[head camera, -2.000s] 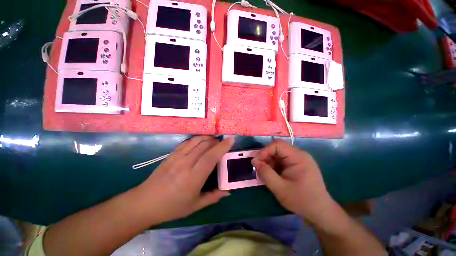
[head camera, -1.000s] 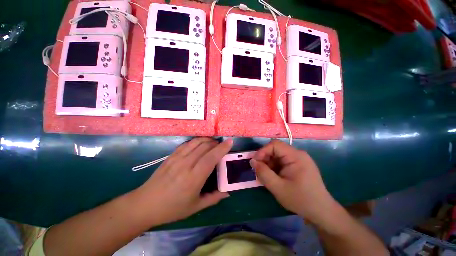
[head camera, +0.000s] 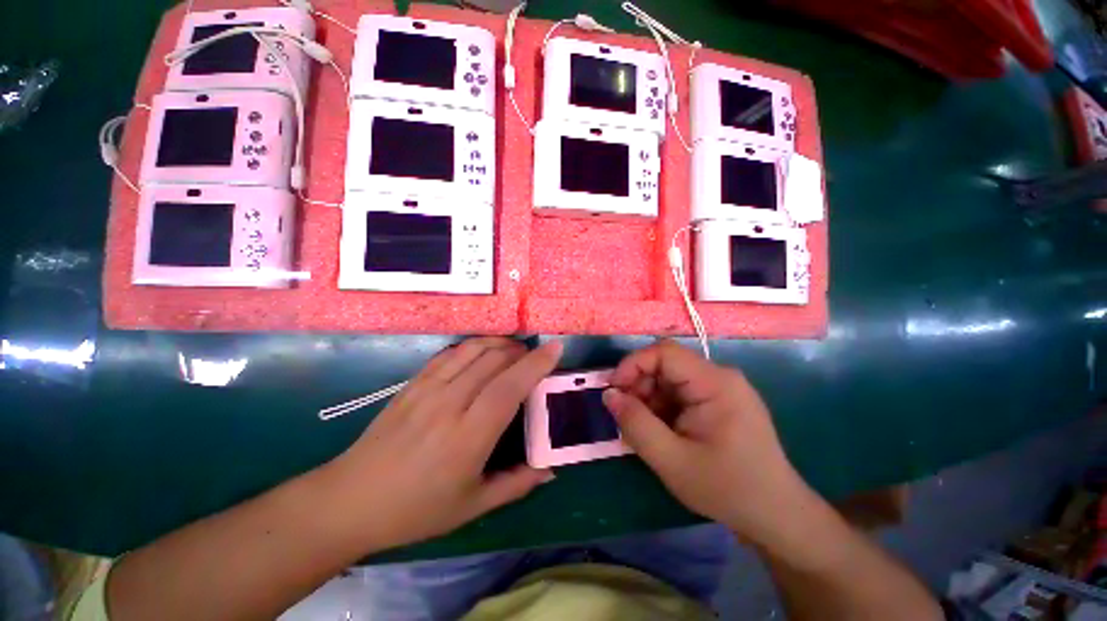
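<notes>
A pale pink digital camera (head camera: 580, 420) lies on the green bench in front of me, its dark screen facing up. My left hand (head camera: 455, 425) is at its left end, fingers along the top left corner and thumb at the lower left, steadying it. My right hand (head camera: 692, 425) is over its right end, thumb and forefinger pinched together at the screen's right edge. Whether anything is between these fingertips cannot be told. The camera's buttons are hidden under the right hand. A thin white wrist strap (head camera: 362, 400) sticks out left of my left hand.
A red-pink foam tray (head camera: 413, 318) behind holds several cameras in four columns, with an unfilled space at the front of the third. A small white piece (head camera: 802, 189) lies on the right column. Red material (head camera: 935, 30) is at the far right.
The hands and the camera between them stay almost in place. The right fingertips have shifted very slightly left on the screen. The tray view has shifted slightly downward.
</notes>
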